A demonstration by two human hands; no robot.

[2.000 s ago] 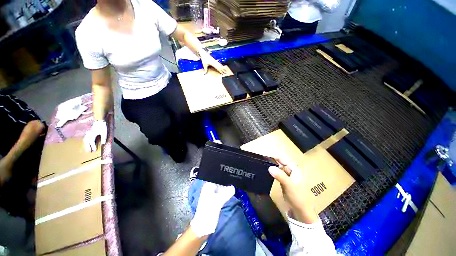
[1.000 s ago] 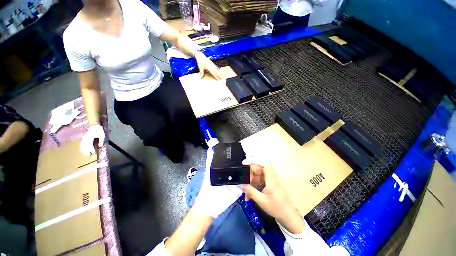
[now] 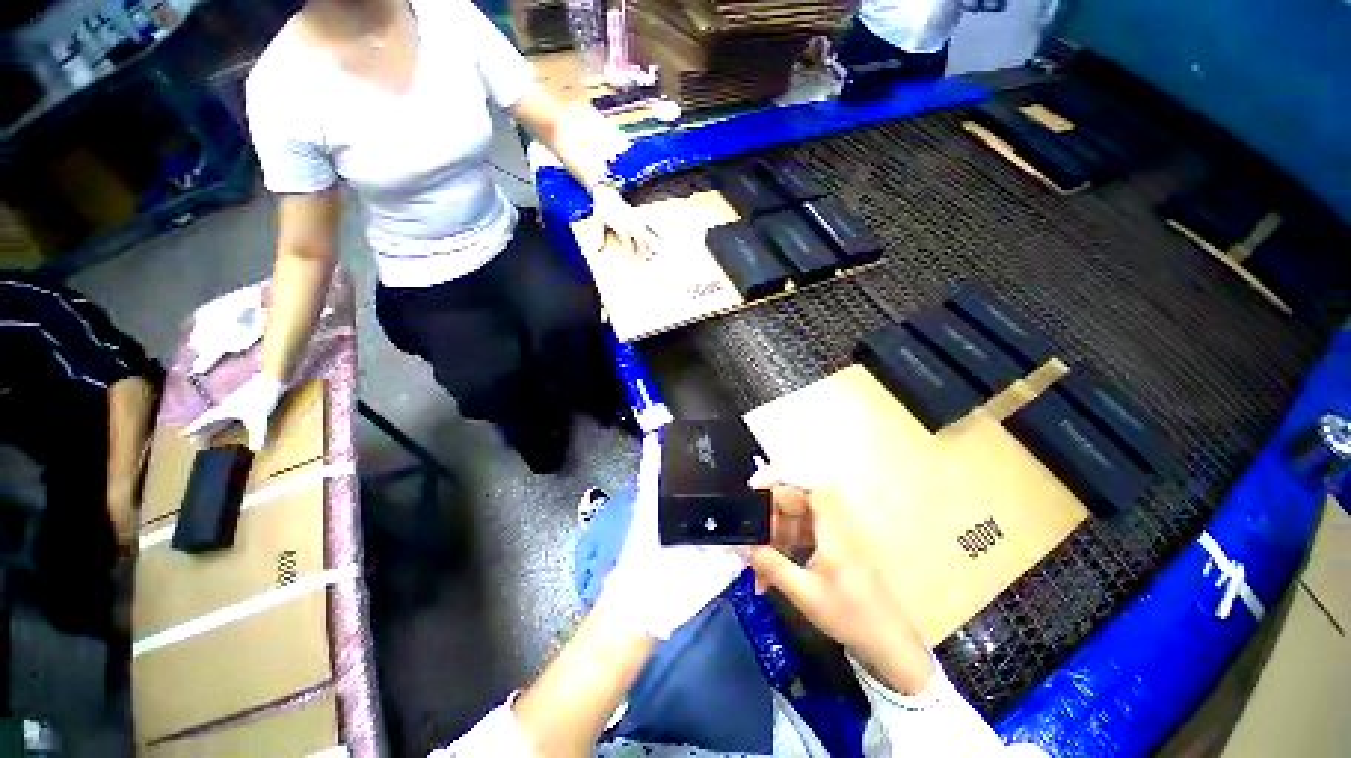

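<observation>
A black printed housing is held up in front of me, its narrow end with a small pale mark facing me and its lettered face foreshortened. My left hand, in a white glove, holds it from the left and below. My right hand, bare, has its fingers at the housing's right side. Just beyond, a cardboard sheet lies on the mesh conveyor belt, with several black housings in rows on its far part.
A coworker stands at the far left, one hand on another cardboard sheet bearing housings. That person's gloved hand is at a housing on the side table. Blue film edges the conveyor. A cardboard pile stands behind.
The housing in my hands has turned from its broad lettered face to its narrow end. A housing has appeared on the side table by the coworker's gloved hand.
</observation>
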